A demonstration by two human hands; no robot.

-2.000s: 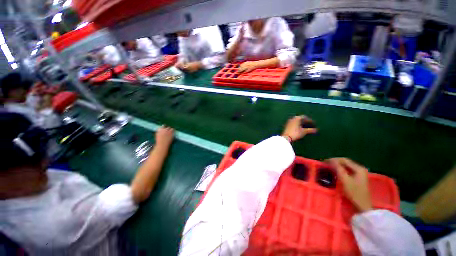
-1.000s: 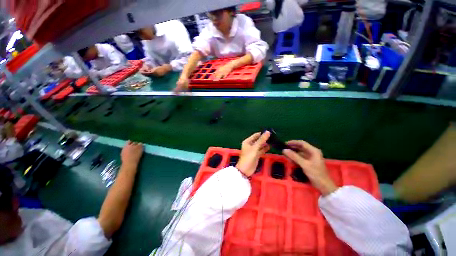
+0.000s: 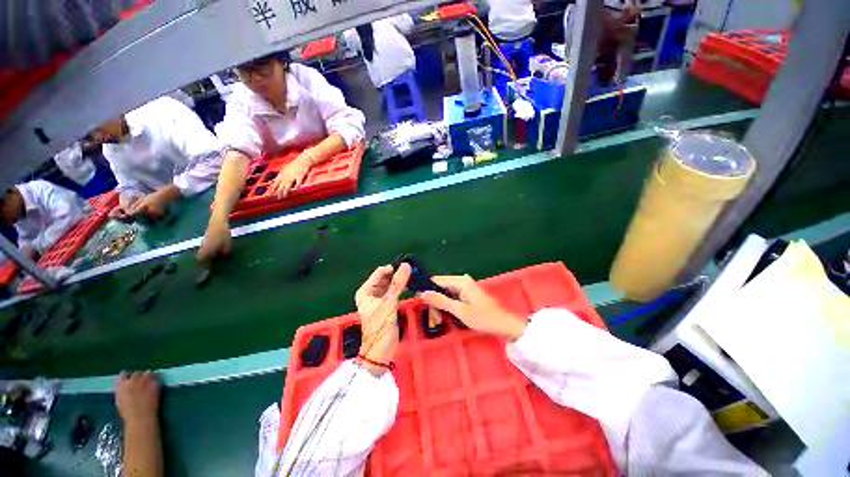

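A black strapped device point(image 3: 418, 277) is held between both hands above the top row of the red compartment tray point(image 3: 485, 396). My left hand point(image 3: 380, 307) grips its left end, with a red cord on the wrist. My right hand point(image 3: 475, 307) has its fingers on the right end. Folded black devices lie in top-row pockets: one at the far left point(image 3: 315, 350), one beside it point(image 3: 351, 341), and more partly hidden under my hands. The lower pockets in view hold no black pieces.
The green conveyor point(image 3: 522, 219) runs beyond the tray with black pieces at its left. A tan roll point(image 3: 676, 219) stands right of the tray, near papers point(image 3: 783, 326) on a white box. A neighbour's forearm point(image 3: 140, 424) is at lower left. A person across reaches onto the belt.
The view has turned right, bringing the roll and papers into sight. Since two seconds ago my right hand has left the tray pocket and joined my left on the black device.
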